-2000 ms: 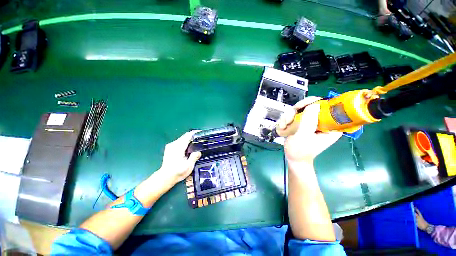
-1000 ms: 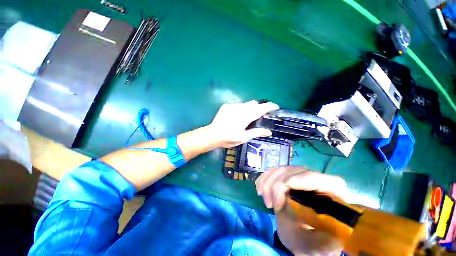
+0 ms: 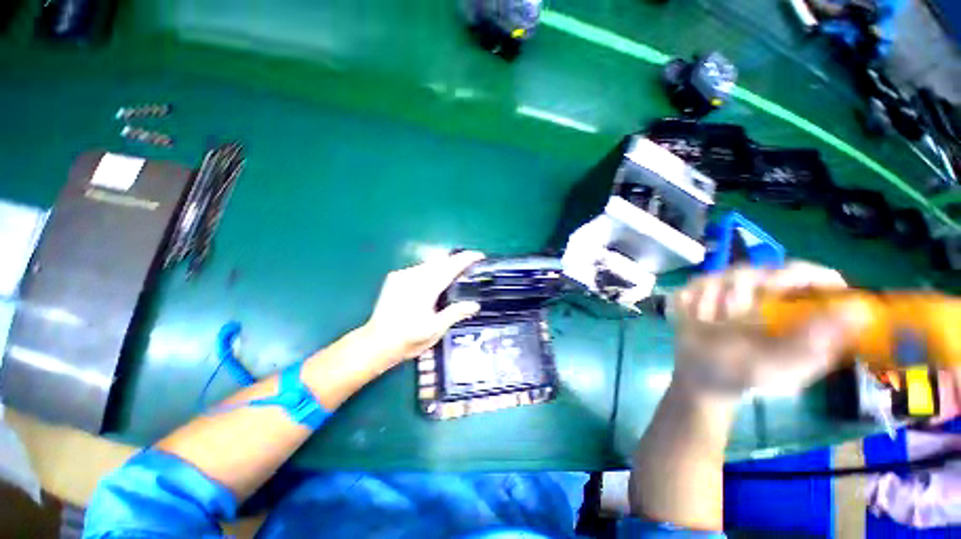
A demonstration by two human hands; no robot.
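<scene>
A black device housing (image 3: 493, 358) lies open on the fixture (image 3: 437, 405) with the tan-copper blocks. Its upper half stands raised at the back. My left hand (image 3: 413, 305) grips the left end of the raised half. My right hand (image 3: 753, 326) is blurred and closed around the orange electric screwdriver (image 3: 896, 328), held to the right of the fixture, its tip pointing left near the screw feeder (image 3: 664, 205). Whether a screw is on the tip cannot be told.
A grey-brown flat box (image 3: 90, 279) lies at left, with a bundle of dark rods (image 3: 206, 208) and short beaded strips (image 3: 145, 124) beside it. A blue bin (image 3: 744, 244) stands right of the feeder. Black housings (image 3: 788, 174) line the far right. Blue crates sit below the bench edge.
The screwdriver and my right hand have moved from low in front of the housing to the right, near the feeder. My left hand still holds the raised half. The head view has turned.
</scene>
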